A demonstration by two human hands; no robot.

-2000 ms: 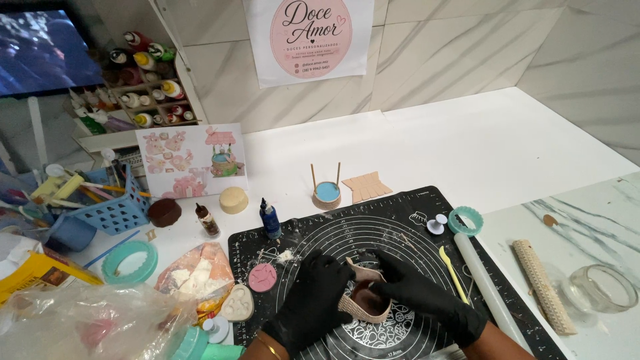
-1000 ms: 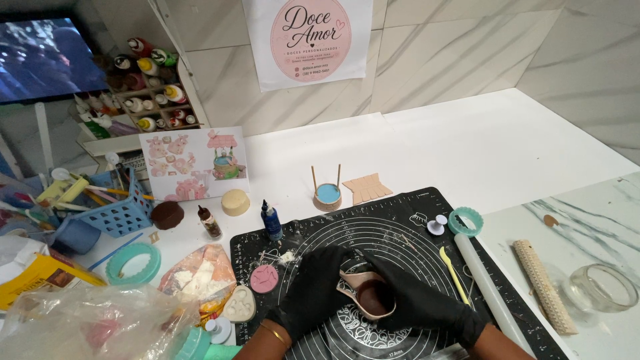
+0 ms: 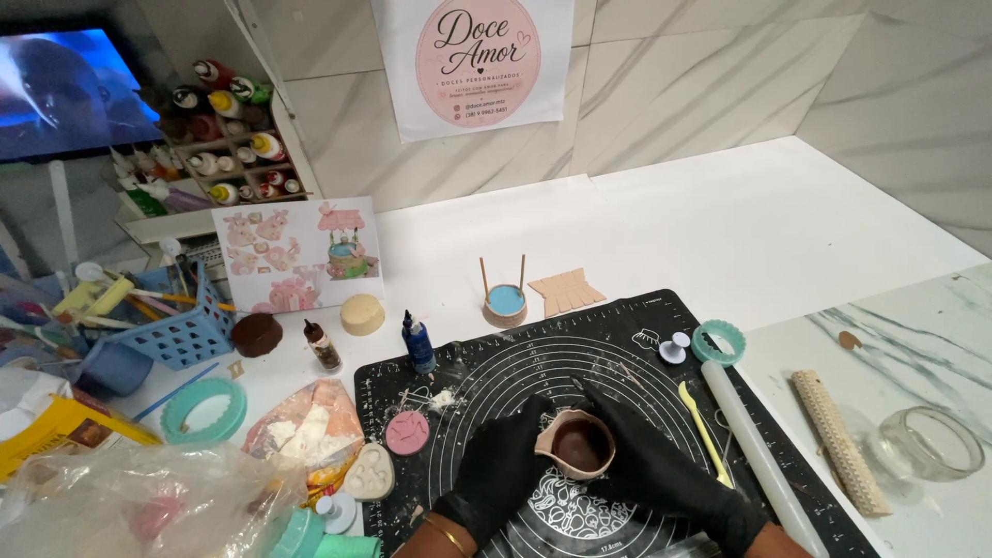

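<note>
Both hands wear black gloves and meet over a black work mat with printed circles. Between them is a brown disc wrapped around its side by a strip of beige paste, which stands up as a rim. My left hand has its fingertips on the strip's loose, flared end at the left. My right hand curves around the right side of the wrapped piece. Beyond the mat stands a small beige tub shape with a blue top and two upright sticks, beside a scored beige sheet.
Around the mat lie a white rolling pin, a yellow modelling tool, a teal ring cutter and a blue bottle. Left are moulds, a plastic bag and a blue basket. A textured roller and glass bowl stand right.
The wrapped piece has turned between my hands and its brown top now faces the view more. My left fingers have moved to the strip's loose end.
</note>
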